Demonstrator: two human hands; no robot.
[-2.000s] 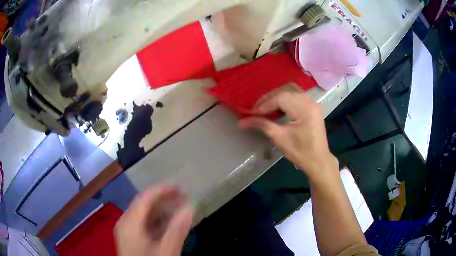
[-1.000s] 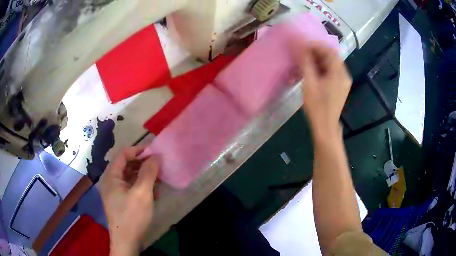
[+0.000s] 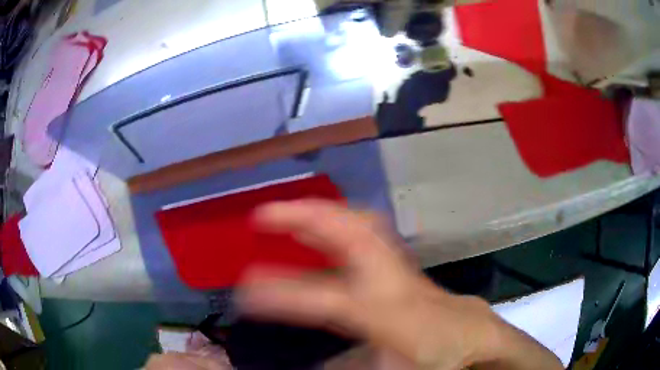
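The hinged template lies open on the table, its clear upper leaf showing a black-edged angled slot. A brown hinge tape joins the leaves. A red fabric piece lies on the lower leaf, below a white guide strip. My right hand is blurred over the red piece, fingers apart, with nothing visible in it. My left hand is small and cut off by the bottom edge; its fingers and any hold are unclear. The pink-faced pieces are not visible in either hand.
Pale pink pieces lie fanned at the left, with a narrow pink stack beyond them. Sewing machine parts and a bright light are at the top. Red pieces and a pink stack lie at the right.
The view has swung left onto the template. The pink pieces stretched between both hands are no longer seen there. My right hand is now over the red piece; my left is low at the edge.
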